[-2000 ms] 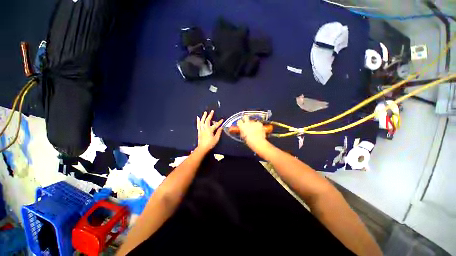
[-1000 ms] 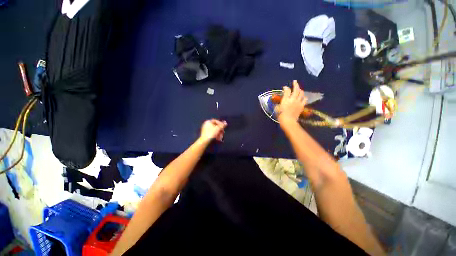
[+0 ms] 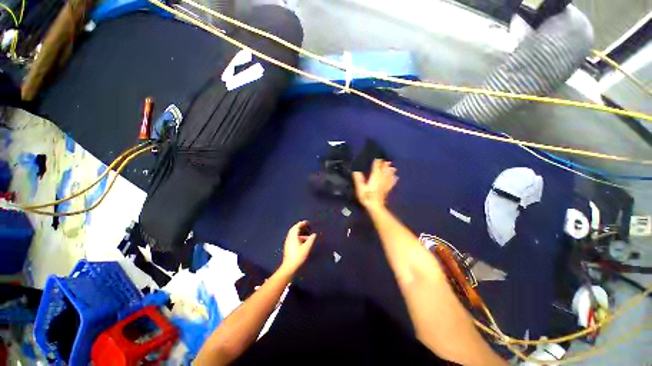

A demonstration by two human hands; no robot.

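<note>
My left hand (image 3: 298,244) is low over the navy cover, its fingers curled but apart; nothing shows in it. My right hand (image 3: 376,184) is at the right side of the loose heap of black fabric pieces (image 3: 334,175), its fingers over a black piece (image 3: 368,154). Whether it grips that piece cannot be told against the dark cover. The steam iron (image 3: 457,271) lies right of my right forearm, out of both hands, with its orange-brown handle showing. Small white bits (image 3: 337,256) lie between my hands and the table's front edge.
A black padded board (image 3: 214,129) with a white marker lies at left, near a red-handled tool (image 3: 146,118). Pale curved pieces (image 3: 511,207) and a thin white strip (image 3: 460,215) lie at right. Yellow hoses (image 3: 422,121) cross the back. Blue (image 3: 86,300) and red (image 3: 136,336) baskets stand lower left.
My right hand has left the iron and moved left and away from me to the black heap. The iron now rests on the table. My left hand has opened. The view has turned left.
</note>
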